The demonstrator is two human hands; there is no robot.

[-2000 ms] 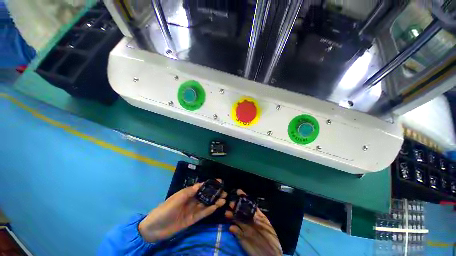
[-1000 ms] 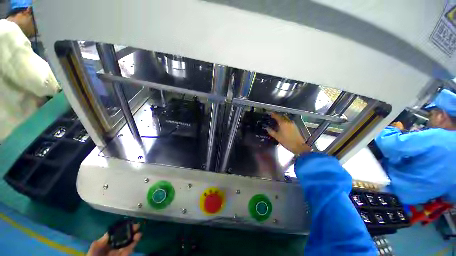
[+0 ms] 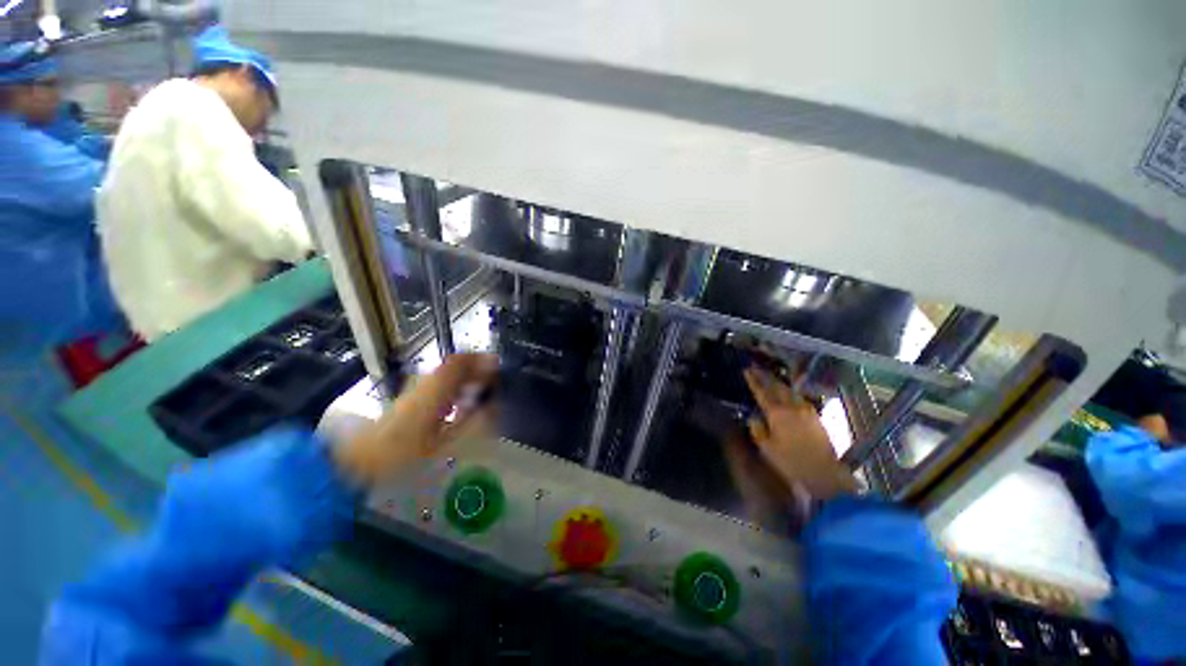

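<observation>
My left hand [image 3: 414, 419] is blurred at the left of the press opening, over the white panel's left end. A small black module [image 3: 476, 388] shows as a dark blur at its fingertips. My right hand [image 3: 791, 440] reaches into the opening, fingers extended at the front of the right black press fixture [image 3: 728, 364]. I see nothing held in it; its fingertips partly cover the fixture. The left press fixture [image 3: 544, 341] stands behind the guide rods. I cannot tell whether either fixture holds a module.
A crossbar [image 3: 676, 310] spans the opening above my hands. The panel bears two green start buttons [image 3: 475, 500] and a red emergency stop [image 3: 581, 539]. Black parts trays stand at left [image 3: 267, 371] and lower right [image 3: 1034, 635]. People [image 3: 195, 195] work at left and far right.
The view has shifted left. My left hand has risen from below the panel to the left side of the opening. My right hand stays at the right fixture, its fingers now extended.
</observation>
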